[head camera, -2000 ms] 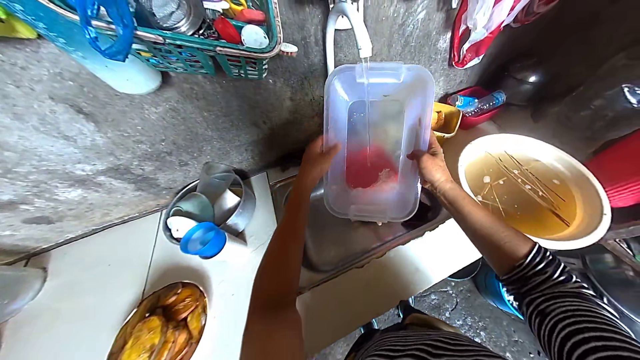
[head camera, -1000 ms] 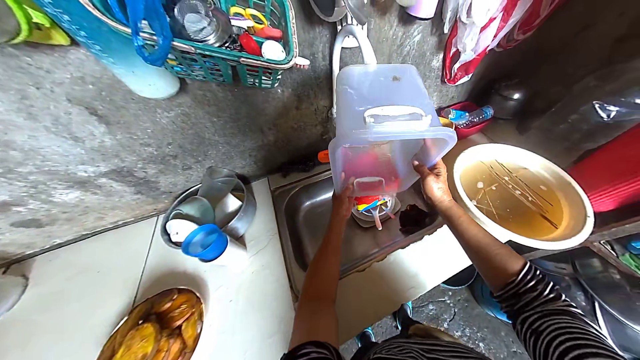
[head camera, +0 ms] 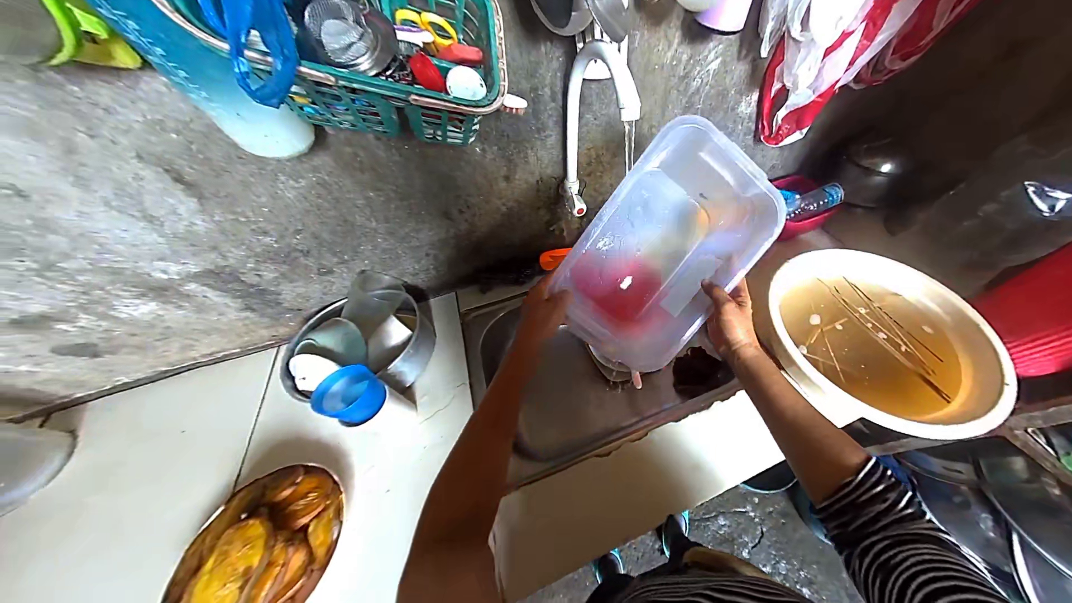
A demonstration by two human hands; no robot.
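Both of my hands hold a clear plastic container [head camera: 670, 243] tilted over the metal sink [head camera: 561, 402]. My left hand [head camera: 544, 314] grips its lower left edge, and my right hand [head camera: 730, 318] grips its right side. Water runs from the white faucet [head camera: 605, 75] down at the container's upper left rim. Something red shows through the container's lower part; whether it lies inside or behind cannot be told. Under the container, a dish with utensils [head camera: 615, 364] is mostly hidden in the sink.
Right of the sink stands a white basin [head camera: 1001, 368] of brownish water with thin sticks. On the left counter are a metal pot [head camera: 423, 343] of cups, a blue cup [head camera: 350, 395] and a bowl of fried slices [head camera: 260, 544]. A green basket [head camera: 360, 109] hangs above.
The container was upright to the view under the stream, then tipped with its base up over the sink. Now its inside faces me again, slanted, with both hands still on it.
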